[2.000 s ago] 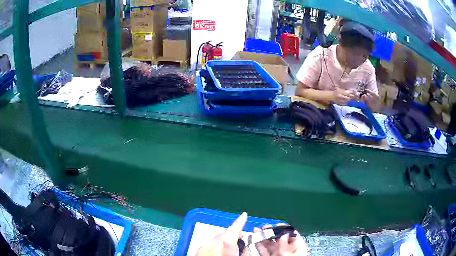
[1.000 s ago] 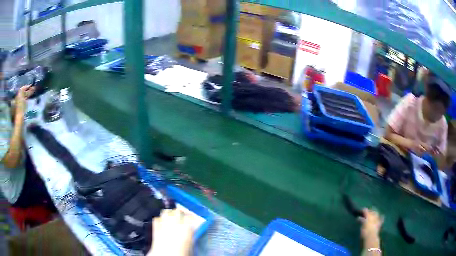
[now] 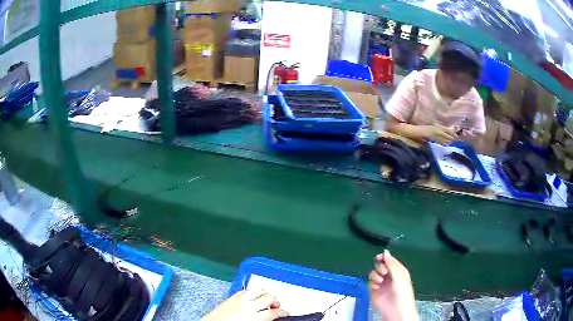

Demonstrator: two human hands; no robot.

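Observation:
The blue work tray (image 3: 301, 269) with white lining lies in front of me. My left hand (image 3: 248, 307) is at its lower middle, fingers closed on a black curved piece (image 3: 301, 317), cut off by the frame's bottom edge. A hair-thin wire rises from this piece towards the right. My right hand (image 3: 392, 285) is raised at the tray's right edge, thumb and fingertip together; whether they pinch a wire end is too fine to tell. Just beyond the fingertips, a black arc (image 3: 364, 229) with a pale wire tip lies on the green belt.
More black arcs (image 3: 451, 237) lie on the belt (image 3: 251, 207). A blue parts tray (image 3: 164, 285) heaped with black arcs (image 3: 88, 276) stands at left. Across the belt are stacked blue trays (image 3: 314, 119) and a seated person (image 3: 440, 103). A plastic bag (image 3: 537, 294) is at far right.
The view has swung back right. My left hand has moved from the left parts tray to the work tray with a black piece. My right hand has come back from over the belt.

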